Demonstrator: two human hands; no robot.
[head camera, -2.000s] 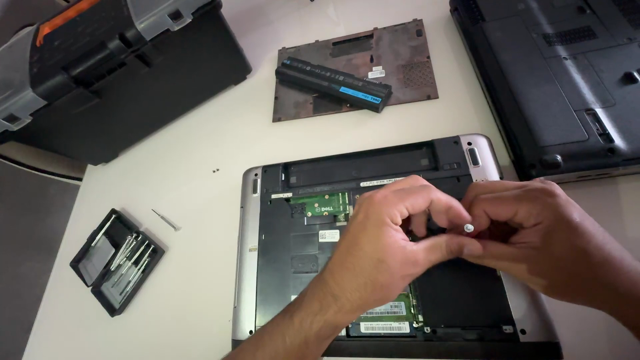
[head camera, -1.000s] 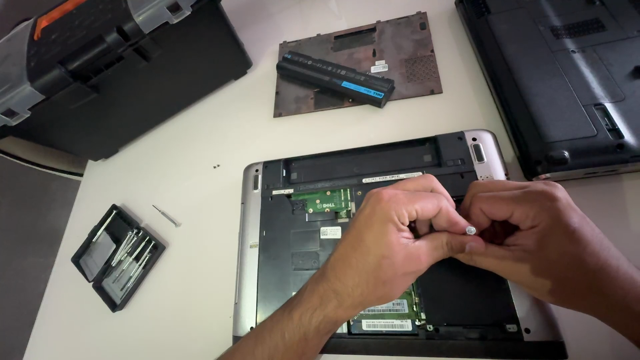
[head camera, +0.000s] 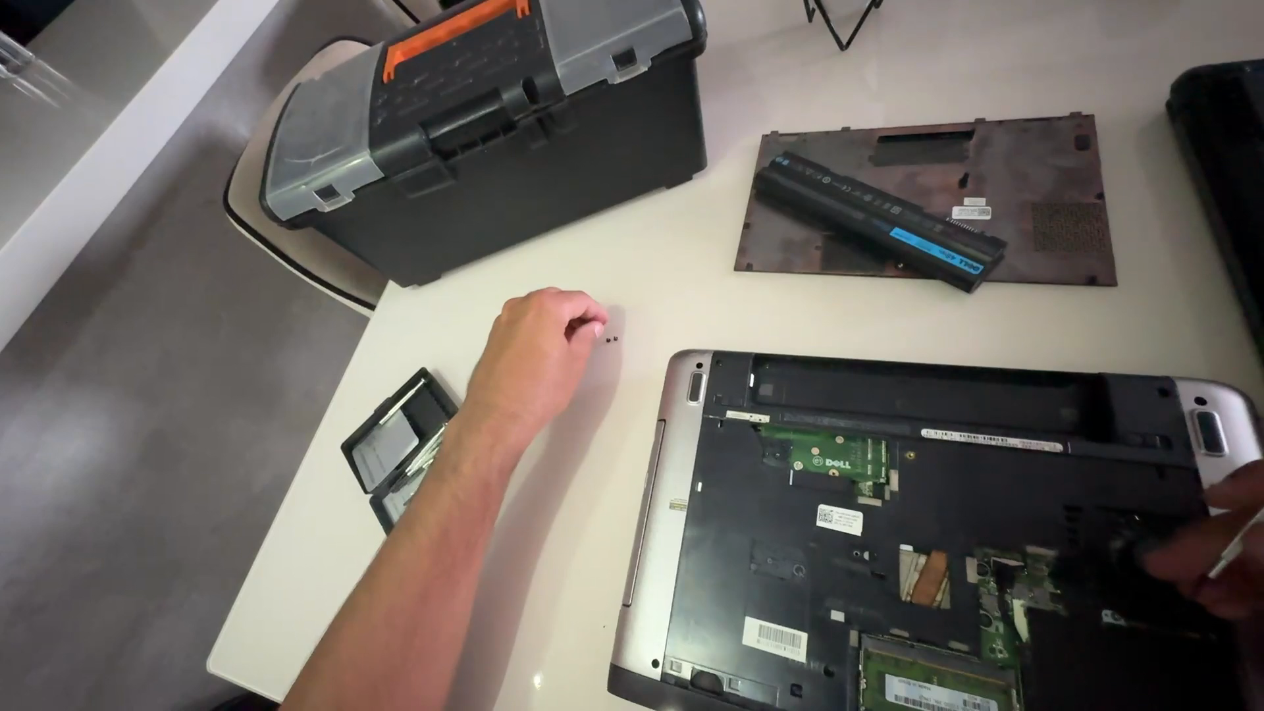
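An upturned Dell laptop (head camera: 770, 553) lies with its bottom cover off, showing green circuit board and a memory module (head camera: 938, 681). Just left of two tiny dark screws (head camera: 612, 340) on the table is my left hand (head camera: 538, 351), thumb and fingertips close together; whether anything is between them cannot be told. My right hand (head camera: 1210, 563), blurred and cut by the right edge, is over the laptop's right side, gripping a slim metal tool (head camera: 1234, 545). My left forearm partly hides an open black case of bits (head camera: 395, 449).
A black toolbox (head camera: 533, 197) with an orange handle stands at the table's back left edge. Beyond the laptop, a black battery (head camera: 879, 219) rests on a brown-stained bottom cover (head camera: 1047, 188). A second black laptop (head camera: 1224, 138) is at the far right. A chair (head camera: 247, 197) stands behind the toolbox.
My hands were together over the laptop and have parted. The left has moved left to beside the two screws; the right remains over the laptop's right side. The view has swung left.
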